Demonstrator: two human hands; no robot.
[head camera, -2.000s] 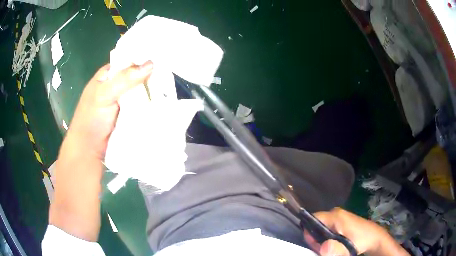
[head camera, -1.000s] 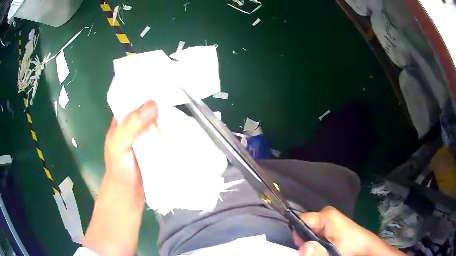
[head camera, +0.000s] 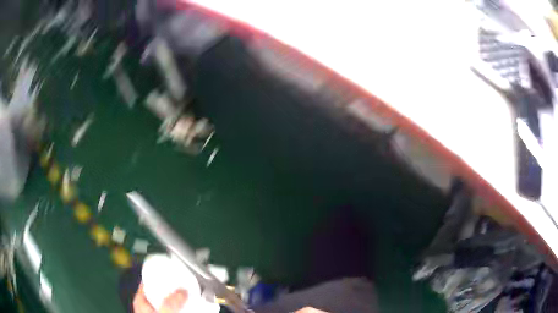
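The frame is blurred. The tailor's shears (head camera: 164, 231) are held over the floor at the lower left, long blades pointing up and left and looking closed together, with brass at the pivot near the bottom edge. A bunched piece of white fabric (head camera: 166, 280) lies against the blades' lower left side. My left hand (head camera: 160, 302) holds the fabric, its fingers partly seen and cut off by the bottom edge. My right hand (head camera: 309, 310) shows only as a sliver at the bottom edge, in line with the shears' handles, which are out of the picture.
A white table (head camera: 373, 49) with a red edge curves across the upper right. A calculator-like grey object (head camera: 498, 58) and a dark slab (head camera: 528, 147) lie on it. Grey scraps (head camera: 477, 269) are heaped at lower right. Offcuts (head camera: 186, 129) and a yellow-black line (head camera: 82, 212) mark the green floor.
The view has swung up and right, bringing in the table. The hands, fabric and shears now sit lower in the picture. The blades, open around the fabric's edge before, now look closed.
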